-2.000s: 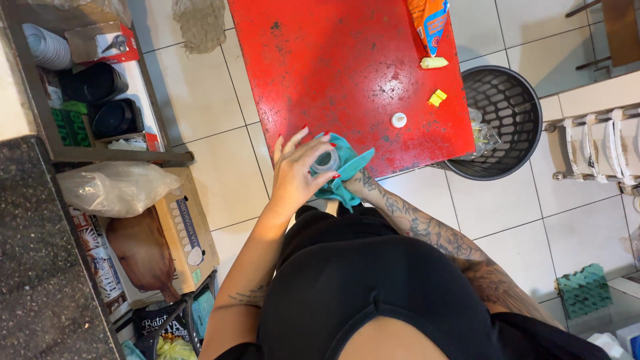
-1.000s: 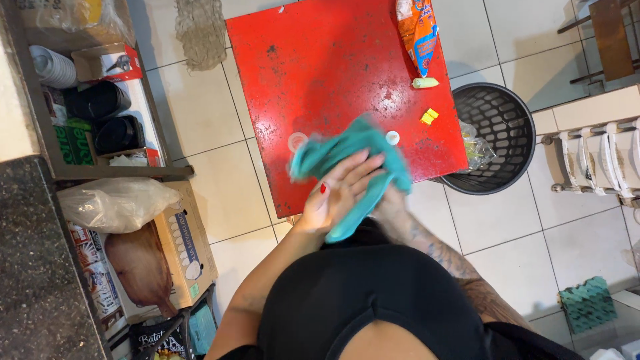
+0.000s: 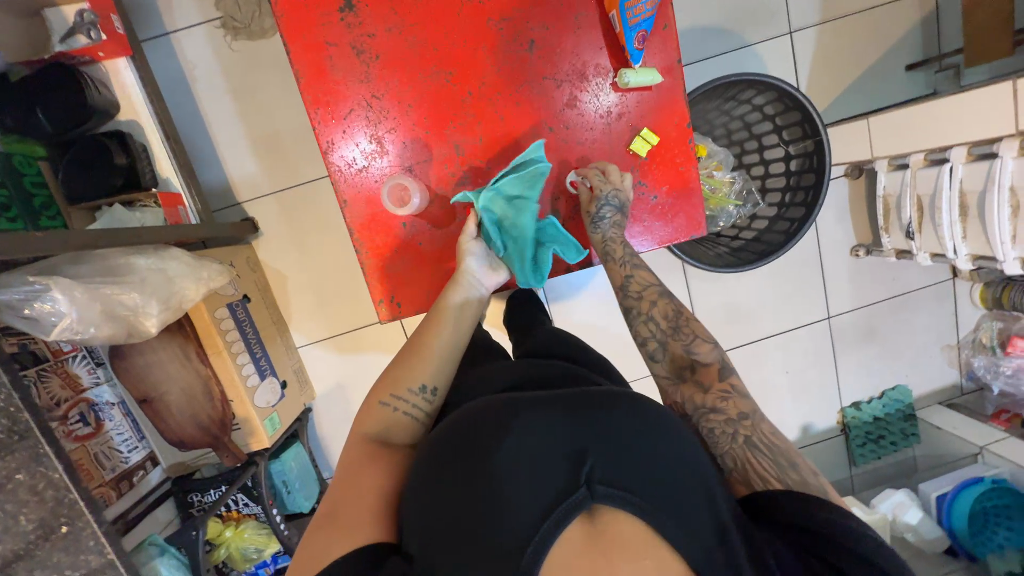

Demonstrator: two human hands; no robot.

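Note:
My left hand (image 3: pixel 482 260) holds a teal cloth (image 3: pixel 516 220) that hangs loosely over its fingers, above the near edge of the red table (image 3: pixel 432 96). To the left of the cloth stands a small clear plastic cup (image 3: pixel 404 195). My right hand (image 3: pixel 606 186) has its fingertips on a small white round lid (image 3: pixel 573 182) lying on the table; part of the lid is hidden under them. Beyond that hand lie two small yellow pieces (image 3: pixel 644 142), a pale green wrapped tube (image 3: pixel 638 78) and an orange and blue packet (image 3: pixel 634 28).
A black perforated basket (image 3: pixel 814 168) with clear plastic in it stands against the table's right side. At left are a shelf (image 3: pixel 144 237) with black containers, a plastic bag (image 3: pixel 112 292), a cardboard box (image 3: pixel 260 352) and a wooden board (image 3: pixel 172 384). White chairs (image 3: pixel 944 204) stand at right.
The clear cup, in my left hand two seconds ago, stands on the table. The cloth has come into my left hand alone. My right hand has moved right, from the cloth to the white lid.

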